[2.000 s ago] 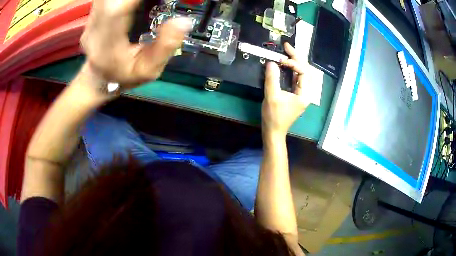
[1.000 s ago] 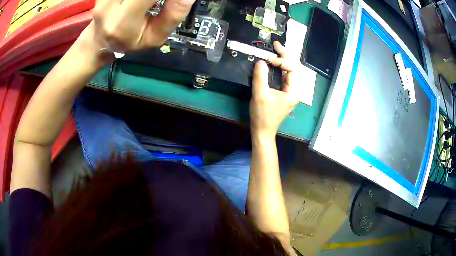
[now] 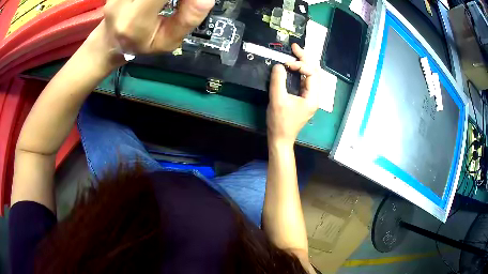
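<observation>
The black test fixture lies at the bench edge, with a metal latch on its front. Its clear acrylic nest shows digit-like outlines, none glowing red. My left hand is over the fixture's left part, cut off by the top edge; it hides the clamp handle area, and its grip cannot be seen. A white strip lies on the base right of the nest. My right hand rests at the strip's right end, fingers apart, with no held thing visible.
Red trays are stacked at left, the top one with yellow strips. A clear-yellowish block stands behind the white strip. A phone lies on white paper. A framed panel with white pieces is at right.
My left hand has moved up and right over the fixture. The red patch at the top edge no longer shows. The view has shifted slightly; my right hand stays by the strip's right end.
</observation>
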